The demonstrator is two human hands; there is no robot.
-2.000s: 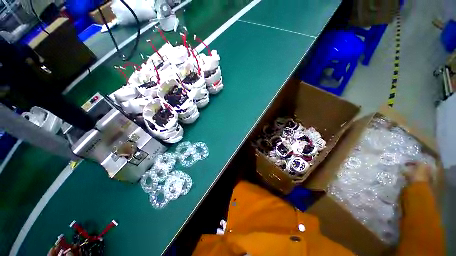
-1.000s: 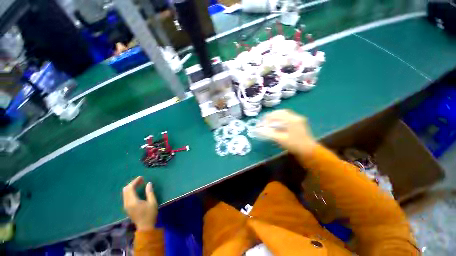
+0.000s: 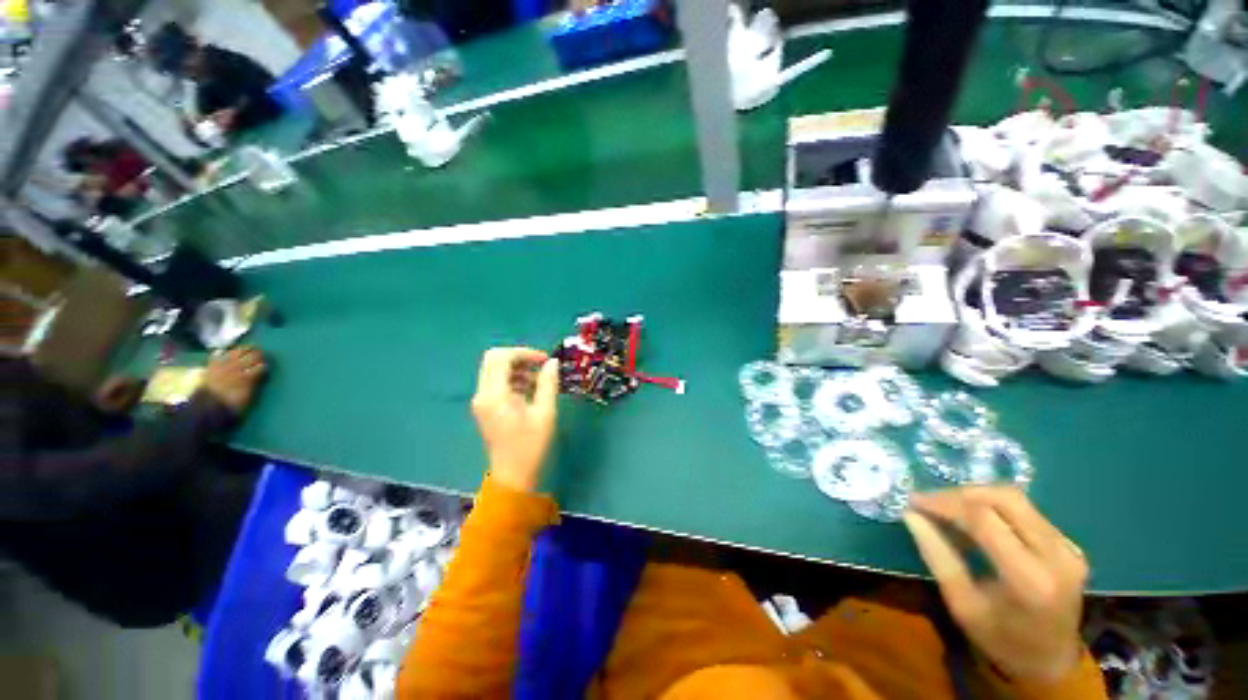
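A pile of small dark circuit boards [image 3: 598,379] with red leads and white plugs lies on the bench. My left hand [image 3: 517,417] is at the left edge of this pile, thumb and fingers apart; whether it touches a board is unclear. Clear scalloped rings [image 3: 851,399] lie in a flat group below the screw feeder [image 3: 868,301]. My right hand [image 3: 1002,568] is at the bench edge, just below the rings, with thumb and fingers apart and nothing visible in it.
The black screwdriver [image 3: 929,96] hangs above the feeder. White camera housings [image 3: 1036,304] stand in rows at right. A blue bin [image 3: 241,602] holds white shells [image 3: 342,520] at lower left. Another person's hand [image 3: 236,379] rests on the bench at far left. A conveyor runs behind.
The view has swung left. My right hand went from the box of clear rings to the rings on the bench, then below them. My left hand has come up beside the board pile.
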